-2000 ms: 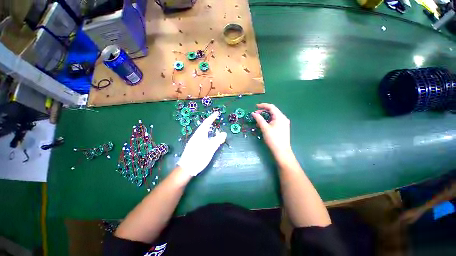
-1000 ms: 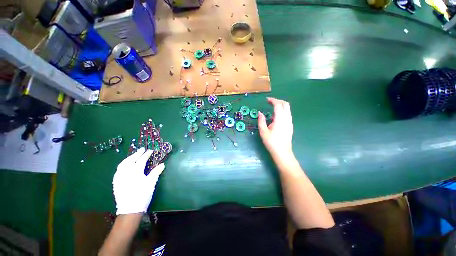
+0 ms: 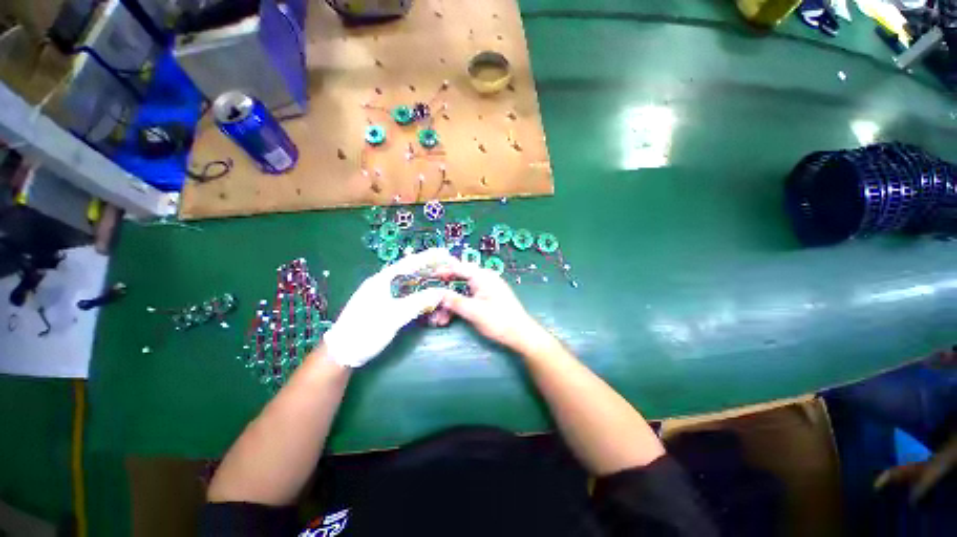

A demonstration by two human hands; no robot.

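My left hand (image 3: 369,313), in a white glove, and my bare right hand (image 3: 491,302) meet in front of the loose pile. Both hold a small piece of joined circuit board (image 3: 428,287) between their fingers; the fingers hide much of it. Loose round green circuit boards (image 3: 523,239) with thin wires lie just behind and to the right of the hands. A joined board sheet (image 3: 285,334) with red wires lies flat on the green bench at left. A smaller joined strip (image 3: 206,312) lies further left.
A tan pegboard (image 3: 325,173) behind the pile bears several round boards and a tape roll (image 3: 489,71). A blue can (image 3: 255,132) stands beside grey boxes (image 3: 239,61). Black fan grilles (image 3: 876,199) lie nested at right. A person's hand (image 3: 921,475) shows at lower right.
My left hand has moved from the joined sheet to the middle with a piece. My right hand has moved left to meet it. A ring lies where my right hand was.
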